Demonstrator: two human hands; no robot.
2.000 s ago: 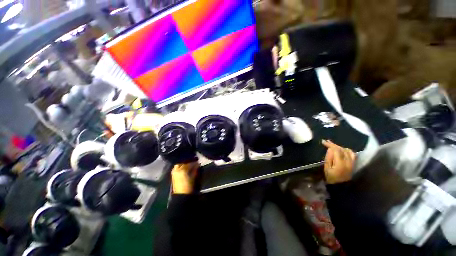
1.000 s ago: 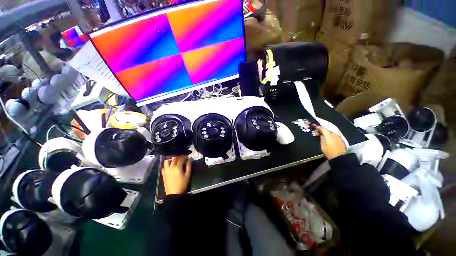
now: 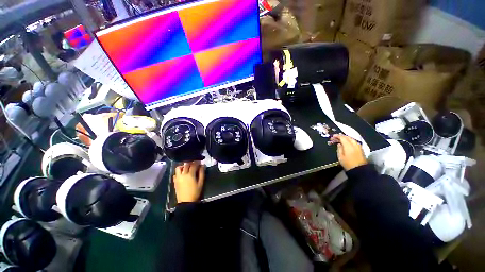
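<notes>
Three dome cameras with glossy black balls stand in a row on the black bench before the monitor: a left one (image 3: 182, 139), a middle one (image 3: 227, 139) and a right one (image 3: 273, 133). My left hand (image 3: 188, 181) rests on the bench edge just below the left camera, fingers near its base; I cannot tell if it holds anything. My right hand (image 3: 351, 152) is at the bench's right side, fingertips beside small pale loose parts (image 3: 323, 130). Whether a small part is between its fingertips cannot be told.
The monitor (image 3: 183, 50) shows four coloured panes. A white mouse (image 3: 303, 139) lies right of the cameras. A black printer (image 3: 319, 66) has a white strip (image 3: 324, 103) hanging out. More cameras (image 3: 98, 199) stand at left; others are piled at right (image 3: 425, 170). Cartons (image 3: 380, 21) stand behind.
The view has turned and steadied since the oldest frame. My right hand has moved up to the small loose parts. My left hand stays by the left camera. The cameras stand as before.
</notes>
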